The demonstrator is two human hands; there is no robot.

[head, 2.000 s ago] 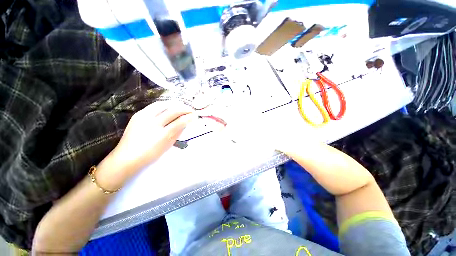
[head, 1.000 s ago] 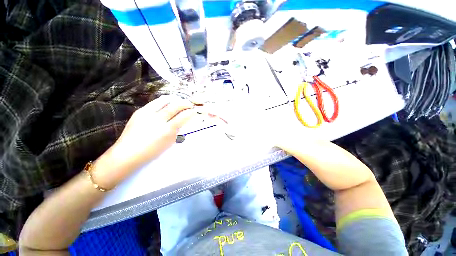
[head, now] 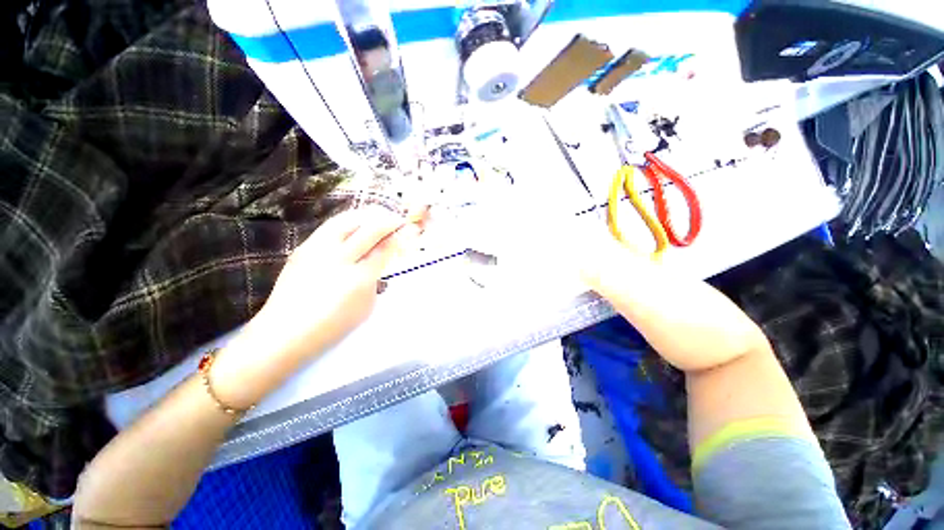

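The plaid garment piece [head: 135,197], dark with pale check lines, is heaped at the left and runs up to the needle area [head: 399,171] of the white and blue sewing machine [head: 435,31]. My left hand [head: 336,259] is at the cloth's edge just in front of the needle area, fingers together; glare hides what lies under the fingertips. My right forearm reaches over the table's front edge; my right hand [head: 564,248] is washed out by glare and its fingers cannot be made out. A small thin metal tool [head: 480,263] shows near it.
Scissors with yellow and red-orange handles [head: 675,202] lie right of my right hand. Two tan pieces [head: 567,70] lie behind them. Small round brown items [head: 763,137] are at the table's right end. Striped strips [head: 895,160] hang at the far right. More plaid cloth [head: 818,342] lies lower right.
The reddish strip seen earlier beside my left fingertips no longer shows there. The grey tool by my right hand shows more clearly. The whole view has shifted slightly. My left hand stays by the needle.
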